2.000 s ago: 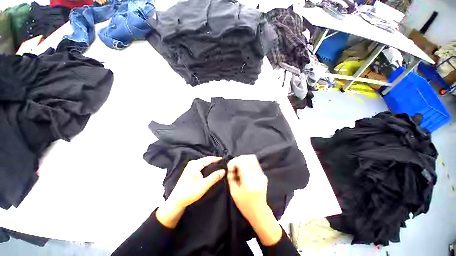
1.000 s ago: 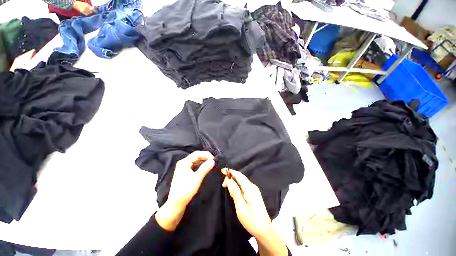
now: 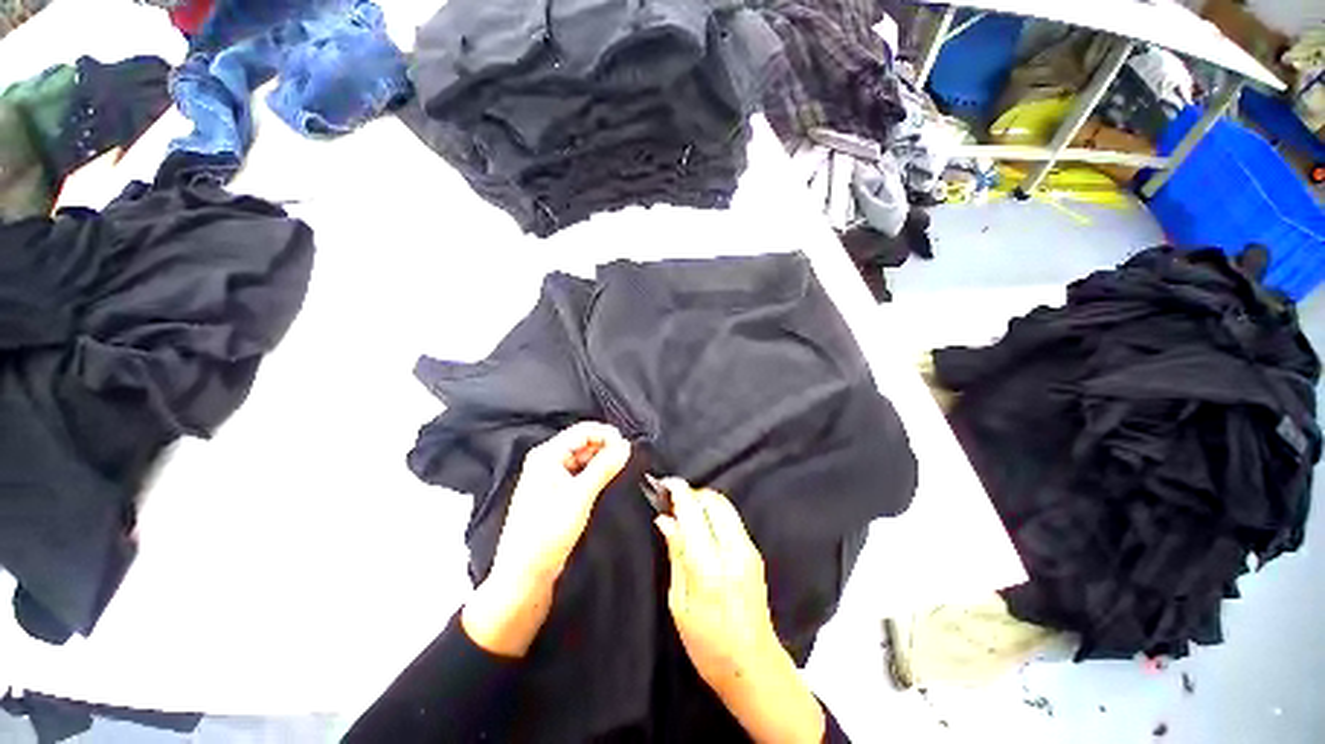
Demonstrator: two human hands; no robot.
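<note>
A black garment (image 3: 727, 342) lies spread on the white table in front of me, its near part running down against my dark clothes. A raised seam runs down its middle to my hands. My left hand (image 3: 564, 502) pinches the cloth at this seam between thumb and fingers. My right hand (image 3: 715, 574) is just right of it, holding small dark thread snips (image 3: 657, 496) with the blades pointing up-left toward the seam. Most of the snips is hidden in the palm. No loose thread can be made out.
A stack of dark garments (image 3: 581, 102) lies at the table's far side. A crumpled black garment (image 3: 146, 320) is at left, with blue denim (image 3: 327, 73) beyond. A large black heap (image 3: 1163, 436) is off the table at right, near a blue crate (image 3: 1247, 189). Plaid cloth (image 3: 836, 73) lies far right.
My right hand has moved slightly away from my left, and the snips' blades now show. Earlier both hands were together at the seam. The view has shifted slightly.
</note>
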